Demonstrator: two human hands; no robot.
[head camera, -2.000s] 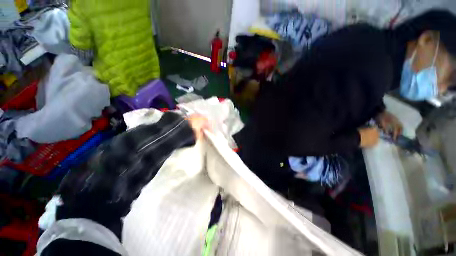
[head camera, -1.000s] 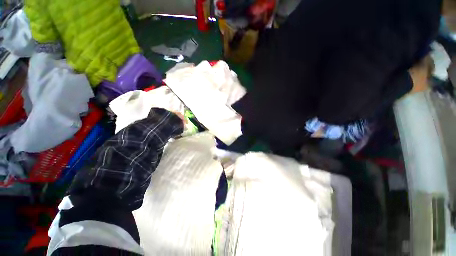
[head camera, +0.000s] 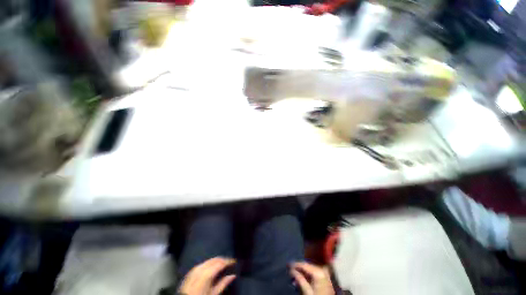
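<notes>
My left hand (head camera: 207, 278) is at the bottom of the picture, over my dark-trousered thigh, fingers curved and apart, holding nothing visible. My right hand (head camera: 312, 279) is at the bottom edge over the other thigh, thumb and fingers apart, with nothing visible in it. Both are partly cut off by the edge. In front of me is the white sewing machine table (head camera: 190, 167), washed out by light. The sewing machine (head camera: 346, 95) stands on its right half, blurred. A dark scissors-like tool (head camera: 375, 154) lies beside it.
A black phone (head camera: 113, 130) lies on the table's left. Pale cloth stacks stand below the table edge at left (head camera: 115, 253) and right (head camera: 398, 253). A red-orange thing (head camera: 331, 245) is beside the right stack. Blurred cloth (head camera: 34, 127) is at far left.
The view has swung from the cloth stacks and other workers to the machine table. My left arm was reaching over the stacks; now both hands are over my lap.
</notes>
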